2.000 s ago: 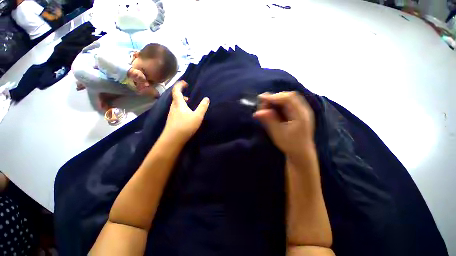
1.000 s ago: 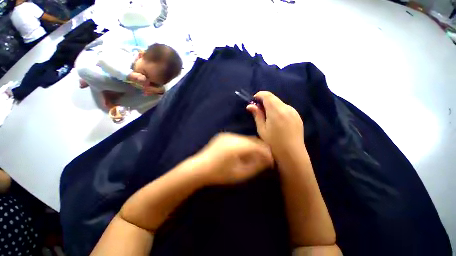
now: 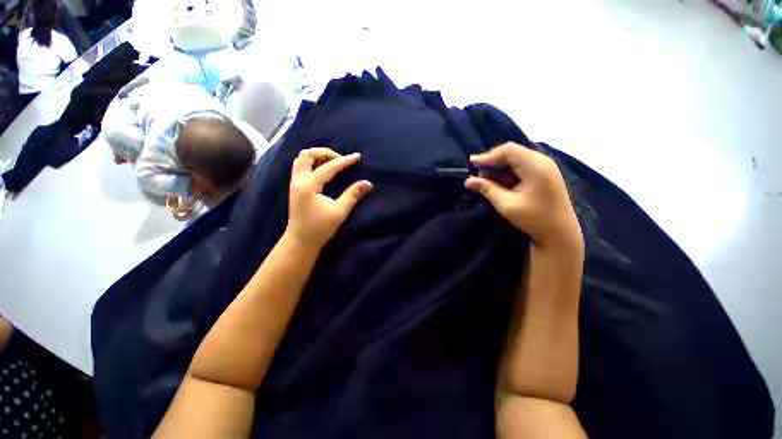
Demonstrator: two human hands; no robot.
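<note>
The dark navy suit jacket (image 3: 394,283) lies spread in front of me. My left hand (image 3: 362,171) is at its upper middle, with thumb and fingertips on either edge of a narrow raised band of cloth, like a pocket flap. My right hand (image 3: 474,171) is at the band's other end, thumb and forefinger close together. It holds thread snips (image 3: 453,170), whose thin blades point left over the cloth; their handle is mostly hidden in the hand. Shiny, creased cloth, like lining, shows right of my right forearm.
The large white table (image 3: 634,103) surrounds the jacket. A baby (image 3: 193,141) bends forward at the jacket's left edge, by a small round object (image 3: 183,206) and a white plush-like item (image 3: 201,30). Dark cloth (image 3: 77,111) lies far left. People show at the left edge.
My left hand has moved back up and left from beside my right wrist onto the raised band. My right hand has moved slightly right with the snips. The baby's head has lowered.
</note>
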